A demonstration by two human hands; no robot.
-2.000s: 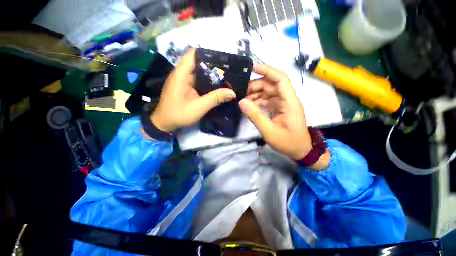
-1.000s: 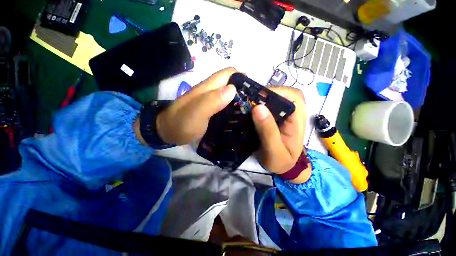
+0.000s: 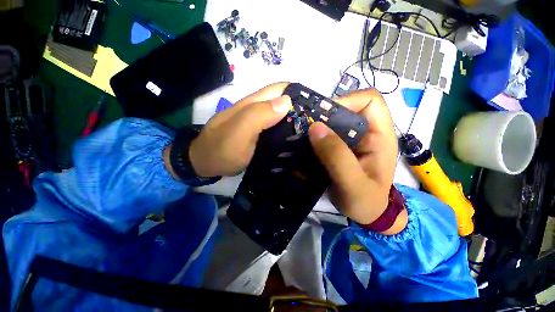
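An opened black phone body (image 3: 283,183) is held up over the lap, tilted, its top end away from me. Small white, silver and orange spots show near its top. My left hand (image 3: 234,137) grips its left edge, the thumb on the small parts near the top. My right hand (image 3: 359,161) holds its right side, the thumb pressing beside the same small parts (image 3: 299,122). The fingers under the phone are hidden. I cannot tell whether a loose part is between the thumbs.
A black phone (image 3: 173,70) with a white sticker lies left. Small modules (image 3: 249,41) lie on the white mat (image 3: 304,49). A yellow electric screwdriver (image 3: 443,192), white cup (image 3: 496,141) and blue bin (image 3: 487,76) are right. A battery (image 3: 79,24) lies far left; black cords lie over a striped sheet.
The view has shifted since the earlier frames. The phone body is tilted so more of its length shows, and both thumbs have stayed at its top end since one second ago.
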